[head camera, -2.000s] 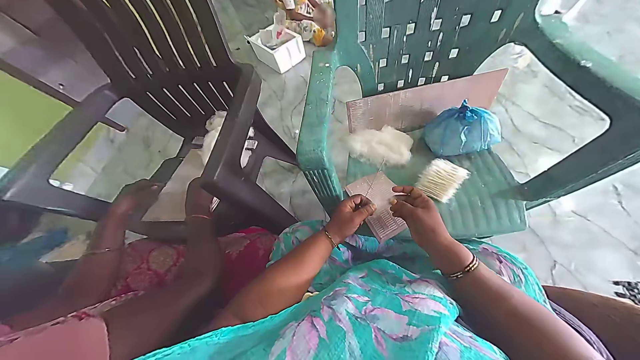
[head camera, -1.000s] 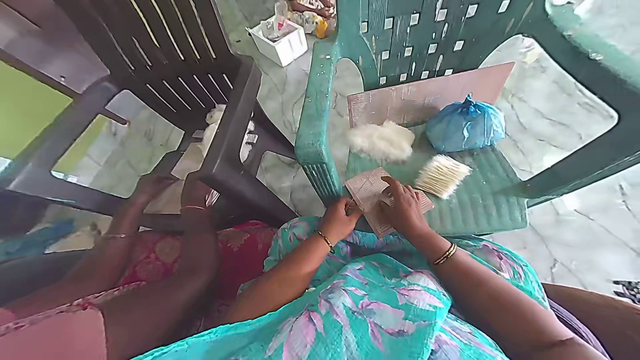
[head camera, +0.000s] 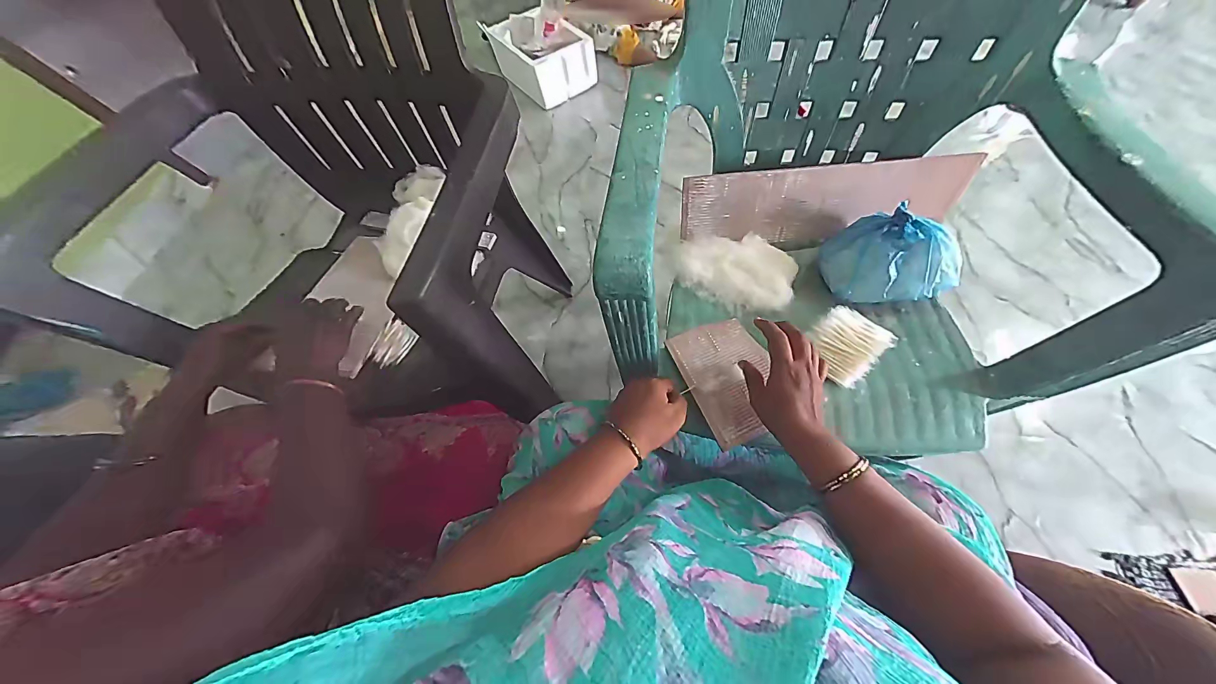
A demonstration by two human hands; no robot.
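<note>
My left hand (head camera: 648,415) is closed on a thin pale stick, whose tip points at the left edge of a small ridged board (head camera: 717,380). Over the right part of that board is my right hand (head camera: 790,378), its fingers spread and nothing seen in them. The board lies at the front of the green plastic chair's seat (head camera: 912,408). Just right of my right hand sits a bundle of thin white cotton wicks (head camera: 852,346). Behind the board rests a tuft of raw cotton (head camera: 737,272), with a knotted blue plastic bag (head camera: 890,255) to its right.
A larger flat board (head camera: 826,199) leans against the green chair's back. At left, another person's hands (head camera: 309,342) work over a dark plastic chair (head camera: 456,209) holding cotton (head camera: 408,223) and wicks (head camera: 391,342). A white box (head camera: 546,62) stands on the marble floor behind.
My right hand was over the middle of the small board one second ago and is now farther right, fingers spread. Two seconds ago both hands were close together above the board.
</note>
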